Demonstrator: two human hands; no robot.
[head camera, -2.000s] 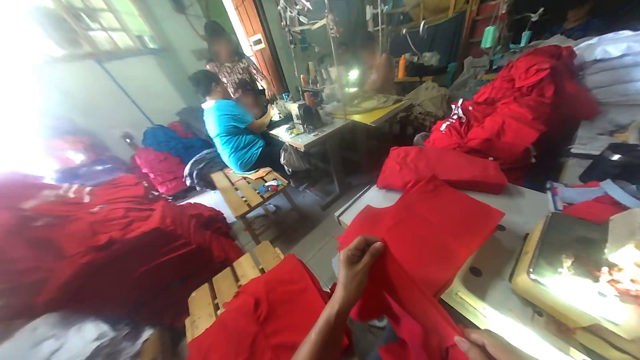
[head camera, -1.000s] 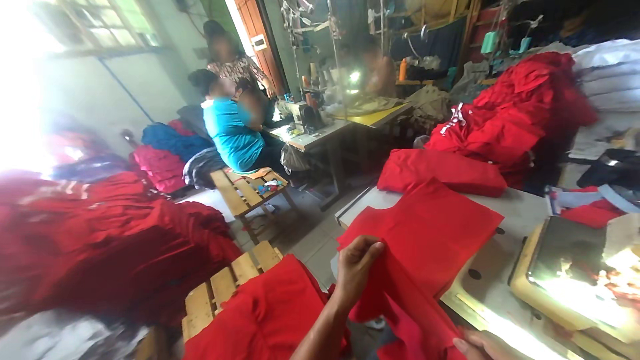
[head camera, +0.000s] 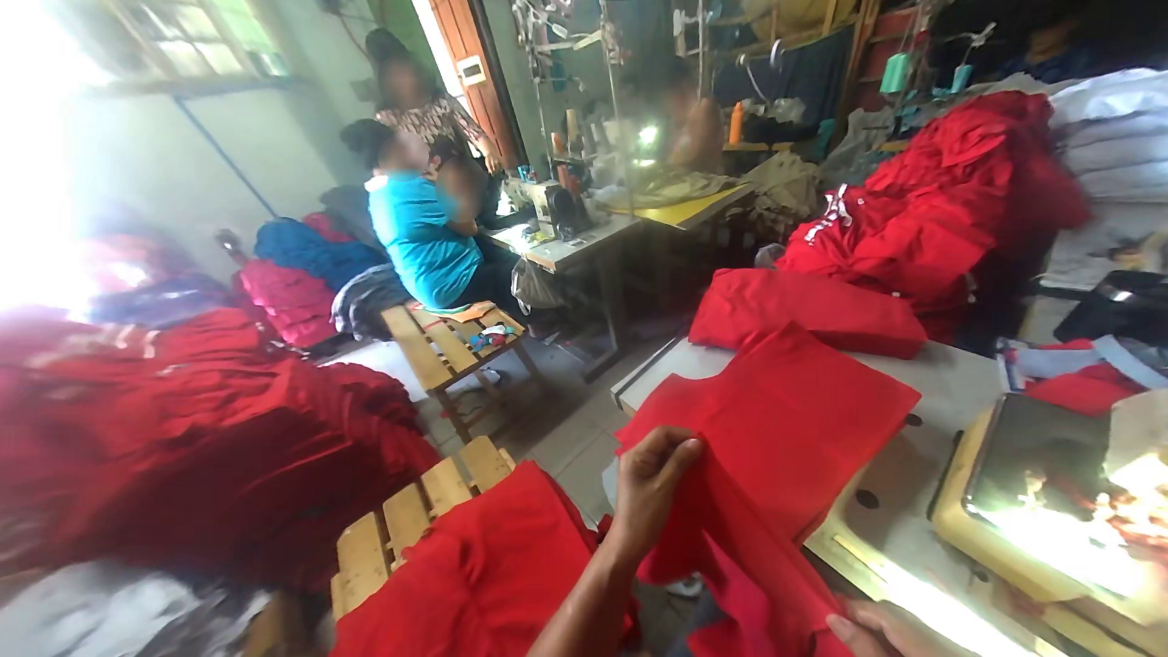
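Note:
Between my two hands hangs a red fabric piece (head camera: 762, 557), its near part below the table edge. My left hand (head camera: 652, 479) pinches its upper left edge between thumb and fingers. At the bottom right my right hand (head camera: 876, 630) grips the lower edge, partly cut off by the frame. Another cut red fabric panel (head camera: 803, 411) lies flat on the white sewing table (head camera: 972, 374), just beyond my left hand. A folded red fabric stack (head camera: 808, 310) rests behind it. More red fabric (head camera: 493, 566) lies on a slatted wooden bench at my left.
A sewing machine (head camera: 1049, 493) stands at the right under bright light. Large red garment heaps lie at the left (head camera: 210, 447) and back right (head camera: 949, 210). Beyond a second wooden bench (head camera: 424, 351), a person in a blue shirt (head camera: 424, 237) sits at another sewing machine (head camera: 543, 205); a second person stands behind.

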